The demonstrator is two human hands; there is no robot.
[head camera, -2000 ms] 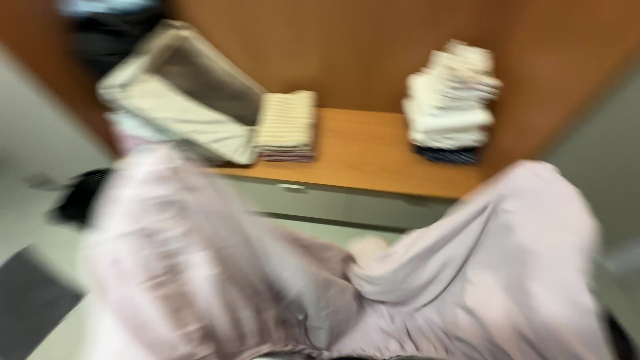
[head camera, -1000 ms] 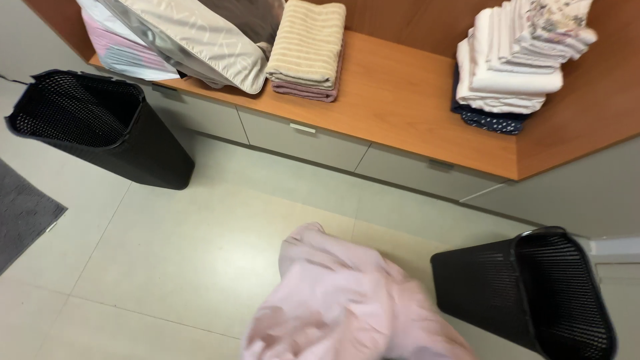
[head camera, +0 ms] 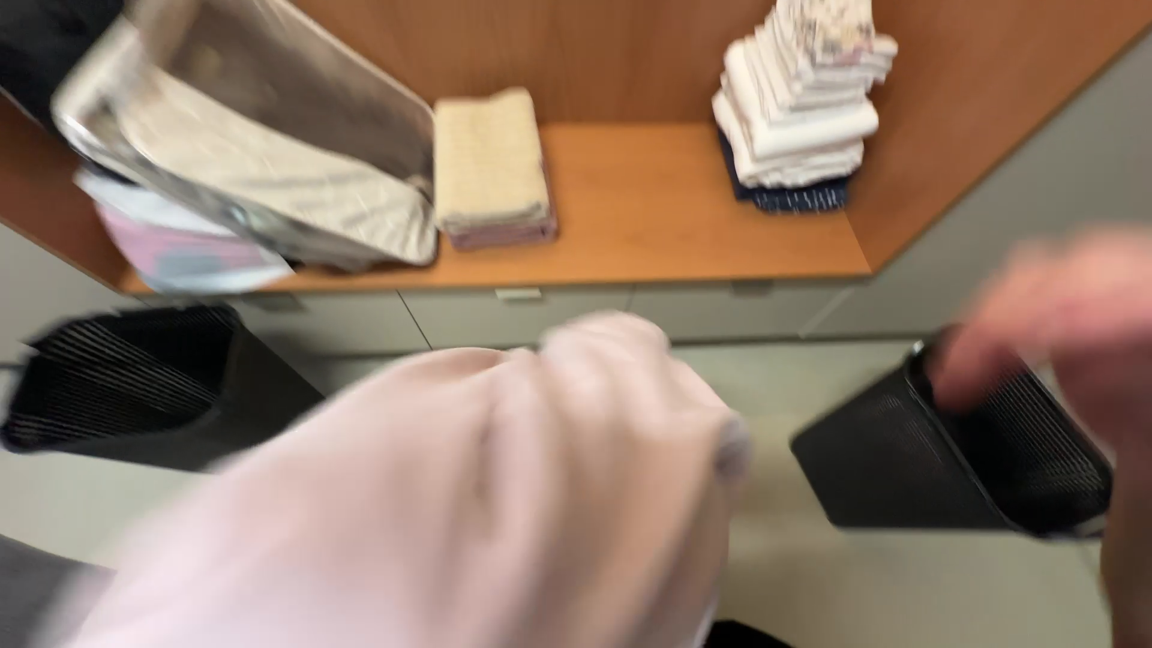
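Note:
A pale pink cloth garment (head camera: 504, 504), blurred by motion, fills the lower left and middle of the head view. My right hand (head camera: 1053, 324) is raised at the right edge, blurred, in front of a black perforated bin; its fingers point left, apart from the pink cloth, and nothing shows in it. My left hand is not seen; the cloth may cover it. Beyond the cloth, a folded cream towel (head camera: 490, 162) lies on darker folded cloth on a wooden shelf. A stack of folded white cloths (head camera: 796, 117) stands on dark blue cloth at the shelf's right.
One black bin (head camera: 909, 450) stands tilted in view at the right, another black bin (head camera: 270, 387) at the left. The wooden shelf (head camera: 639, 216) runs above grey drawers (head camera: 576, 315). A fabric storage case (head camera: 279, 153) leans on a plastic-wrapped pink item (head camera: 180, 243) at the left.
My right hand has come into view at the right. The pink cloth, low in the middle a second ago, now spreads over the lower left and middle.

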